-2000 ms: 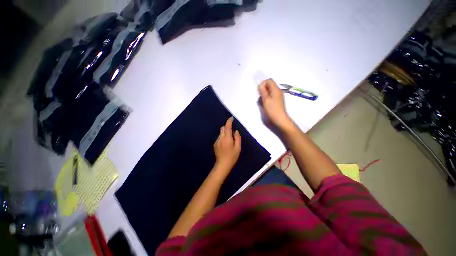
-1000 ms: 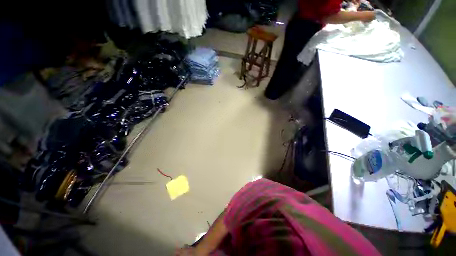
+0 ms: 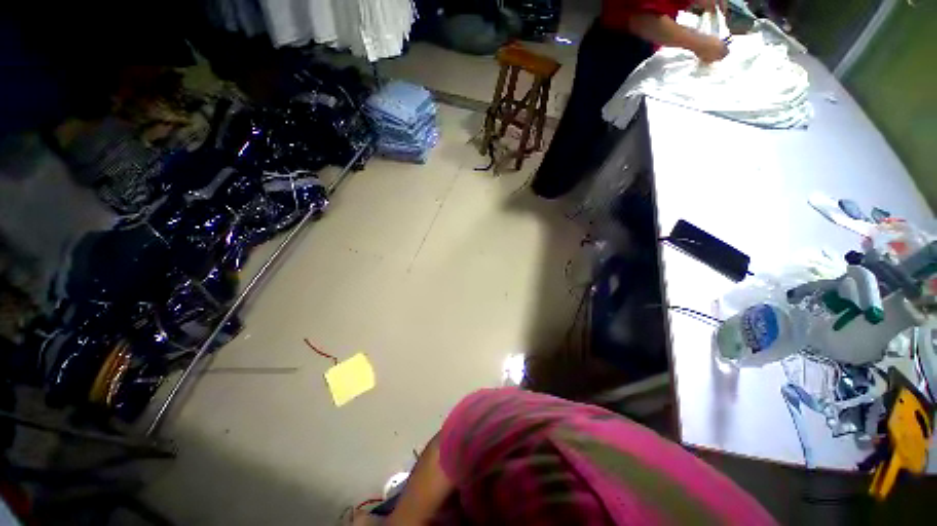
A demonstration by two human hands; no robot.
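A striped pink sleeve (image 3: pixel 575 462) and a bare forearm, which looks like my right one, reach down to the bottom edge. The hand is cut off there, and whether it holds anything cannot be seen. My left hand is out of the picture. Thin red cord (image 3: pixel 362 505) and a small white round object (image 3: pixel 395 481) show beside the forearm. A square yellow tag (image 3: pixel 350 379) with a red string lies flat on the tiled floor ahead. The black garment is out of view.
Glossy black packets (image 3: pixel 154 277) are heaped at left behind a metal rail (image 3: pixel 252 292). A blue folded stack (image 3: pixel 402 120) and wooden stool (image 3: pixel 521 92) stand behind. At right, a white table (image 3: pixel 709 401) bears a black case (image 3: pixel 709 250), bottle (image 3: pixel 755 335) and white cloth; a person stands there.
The view has swung from the work table, black garment and both hands to the floor and another table. Lately it shifted slightly; the other person's hand moved left over the white cloth.
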